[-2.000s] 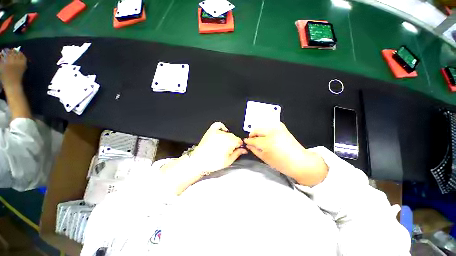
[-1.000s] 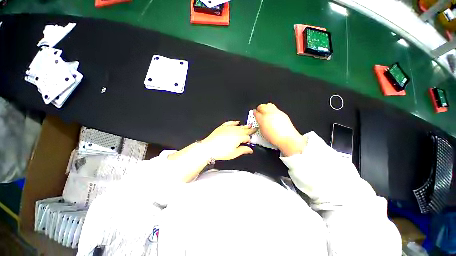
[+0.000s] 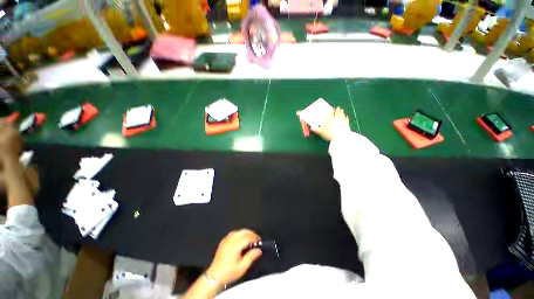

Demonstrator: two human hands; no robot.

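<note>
My right hand (image 3: 335,124) is stretched out over the green line and grips a white cover plate (image 3: 318,113) by its right edge, above a red-orange carrier pad (image 3: 305,126). What lies beneath the plate is mostly hidden. My left hand (image 3: 237,252) is low over the black mat and pinches a short black strip (image 3: 263,243) with white dots between thumb and fingers. A low stack of cover plates (image 3: 194,187) lies left of centre on the mat, dark spots at its corners.
Loose covers (image 3: 91,207) lie in an untidy pile at left, near another person's arm (image 3: 17,187). Circuit boards (image 3: 424,124) in black housings sit on pads along the line (image 3: 278,140). A carton with packed covers (image 3: 133,274) is at lower left. A black mesh holder (image 3: 524,198) is far right.
The view has tilted up. My right hand has moved from the mat's front edge out to the line with a cover plate. My left hand now holds the strip alone, apart from the right.
</note>
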